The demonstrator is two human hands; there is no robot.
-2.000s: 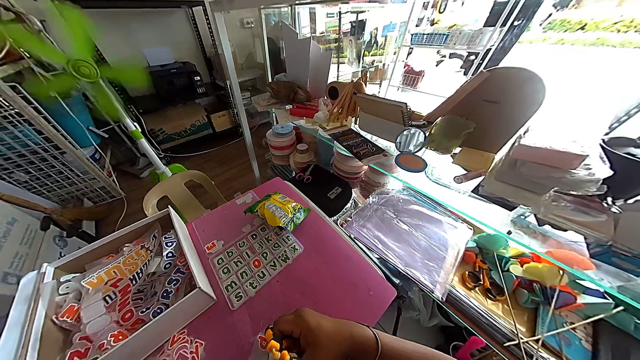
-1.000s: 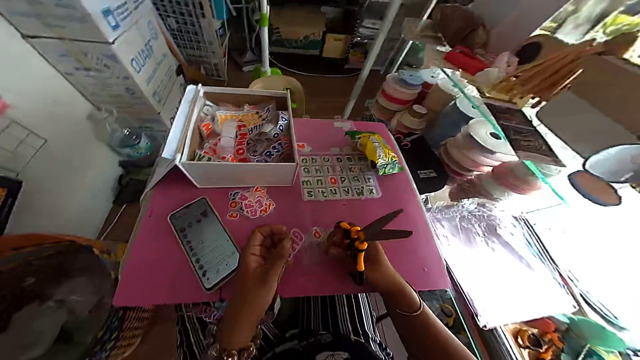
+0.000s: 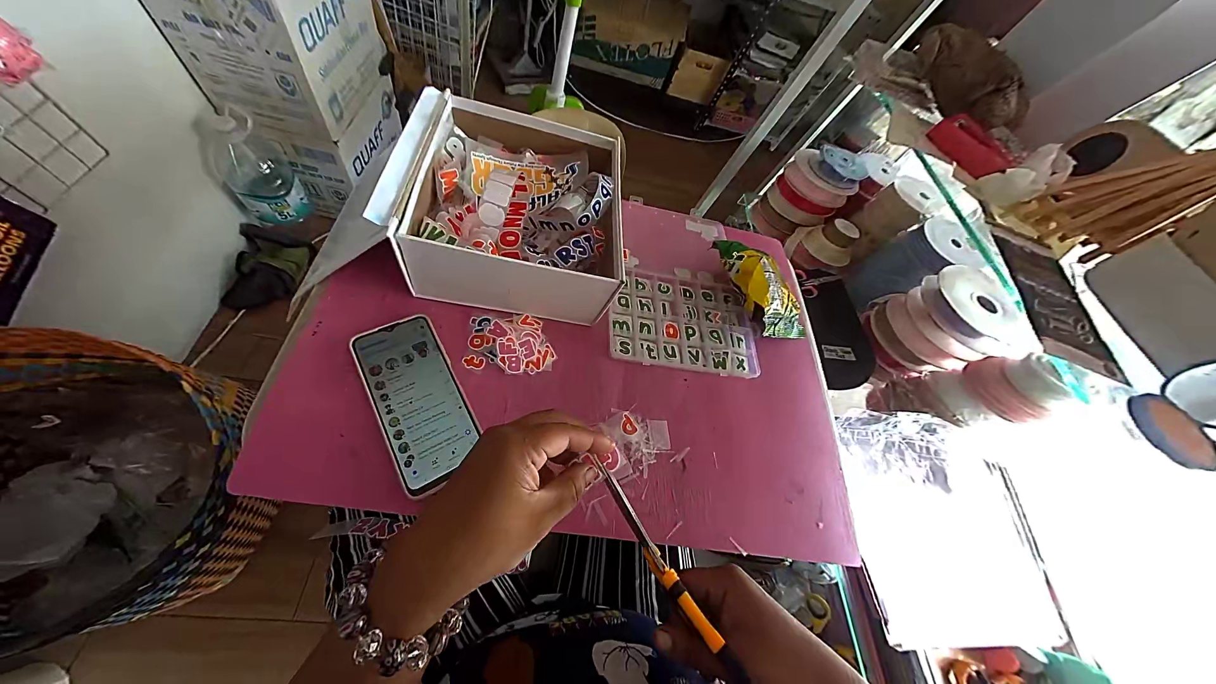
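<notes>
My left hand (image 3: 532, 475), with a beaded bracelet at the wrist, pinches a small clear piece with a red letter (image 3: 611, 459) between thumb and fingers. My right hand (image 3: 741, 617) holds scissors (image 3: 692, 608) with orange-and-black handles; their blades reach up to the left fingertips, at the piece. Clear scraps and another red letter piece (image 3: 629, 426) lie just beyond on the pink tabletop (image 3: 760, 465). A pile of cut letter stickers (image 3: 513, 344) is behind my left hand. Farther back, a compartment case (image 3: 679, 328) holds letters, and a yellow-green packet (image 3: 763, 288) rests on its right side.
A phone (image 3: 416, 404) with its screen lit lies left of my left hand. An open white box (image 3: 503, 275) of letter sheets stands at the back left. A woven basket (image 3: 204, 475) is left of the table. Ribbon spools (image 3: 978, 304) and a glass-topped counter stand at the right.
The scissors' blades, spread apart and away from my left hand a second ago, are now at its fingertips. The view has swung left and down since the earliest frame.
</notes>
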